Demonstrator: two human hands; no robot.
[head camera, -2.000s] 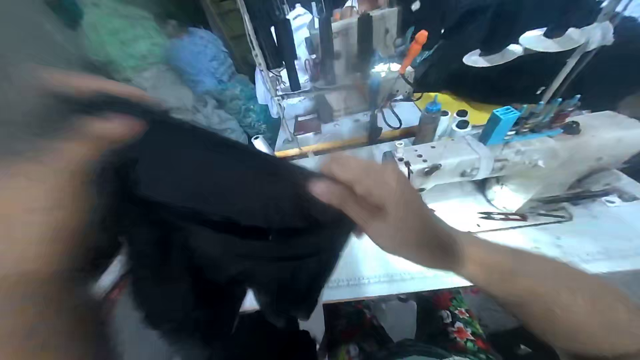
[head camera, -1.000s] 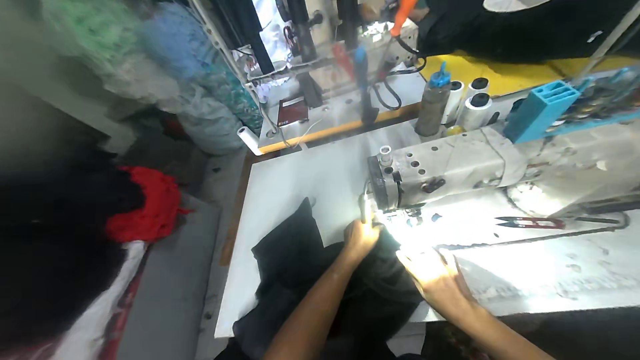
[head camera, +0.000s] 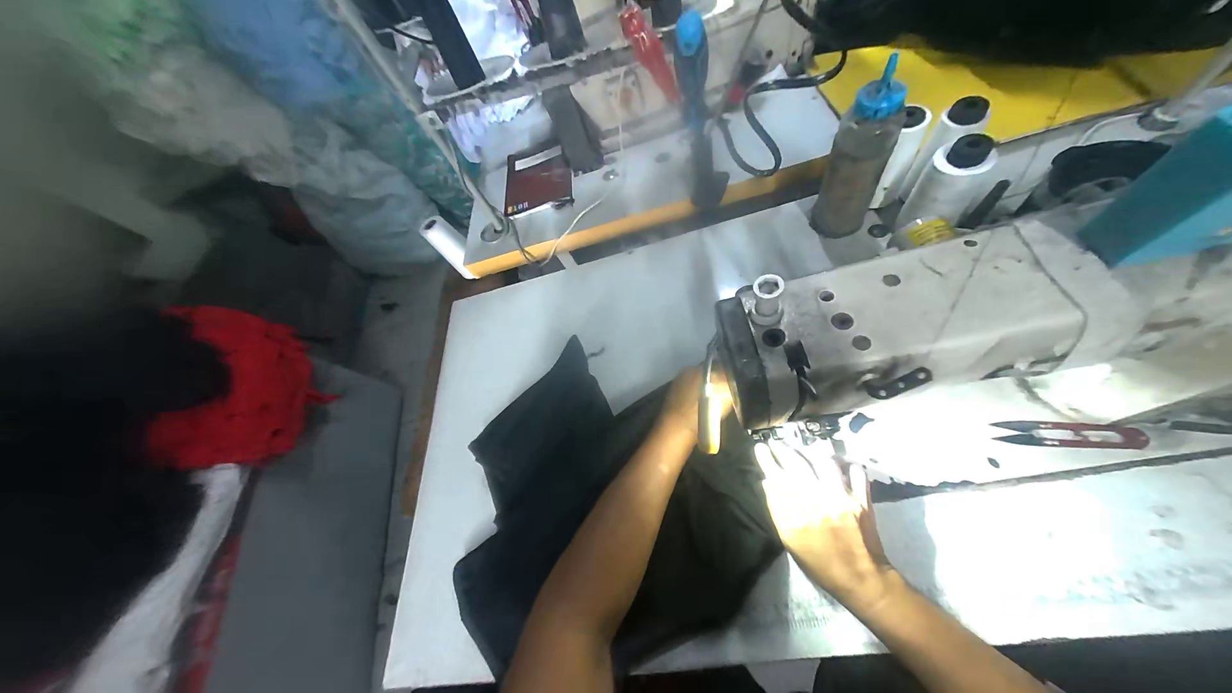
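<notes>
Black fabric (head camera: 558, 481) lies spread on the white sewing table, its right part under the head of an industrial sewing machine (head camera: 924, 308). My left hand (head camera: 695, 399) rests on the fabric at the left of the machine head, its fingers partly hidden behind the thread guard and the head. My right hand (head camera: 818, 505) lies flat by the needle area, fingers pointing at the presser foot, on or beside the fabric's edge. Strong lamp light washes out its fingertips, so whether either hand pinches the cloth does not show.
Red-handled thread snips (head camera: 1088, 435) lie on the table right of the needle. Behind the machine stand an oil bottle with a blue cap (head camera: 859, 154), thread cones (head camera: 953, 178) and a blue holder (head camera: 1169, 197). Red and black cloth (head camera: 241, 390) is piled at left; bagged material stands behind it.
Two seconds ago both hands held the black fabric up, left of the machine. It now lies on the table at the needle, with both hands beside it. The view has shifted down and closer.
</notes>
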